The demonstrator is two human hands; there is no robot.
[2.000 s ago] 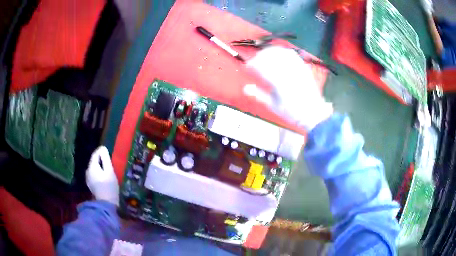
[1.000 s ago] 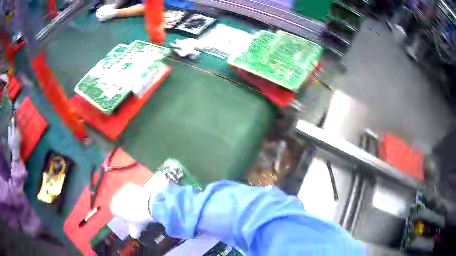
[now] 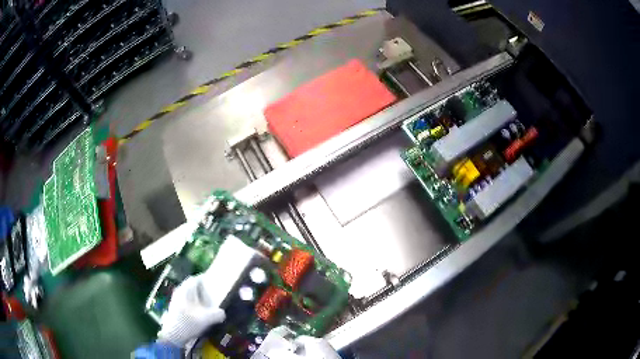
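Observation:
A large green circuit board (image 3: 326,284) is held tilted over the near left end of the metal-railed conveyor. Its component side faces up, with a silver-white heat sink, copper-red wound coils and round capacitors. My white-gloved left hand (image 3: 191,314) grips it by the heat sink at its left part. My white-gloved right hand (image 3: 295,345) is on the board's near part, cut off by the bottom edge; its fingertips are partly hidden. Whether the board touches the rails cannot be told.
A second populated board (image 3: 438,179) lies between the conveyor rails (image 3: 358,151) at the right. A red mat (image 3: 330,105) lies beyond the far rail. Green boards (image 3: 72,203) on red mats stand at the left on the green bench (image 3: 98,315). A black rack (image 3: 77,56) is at upper left.
The view has swung right from the bench to the conveyor. The board has gone from the red mat into my hands, over the conveyor. The pen and cutters are out of view.

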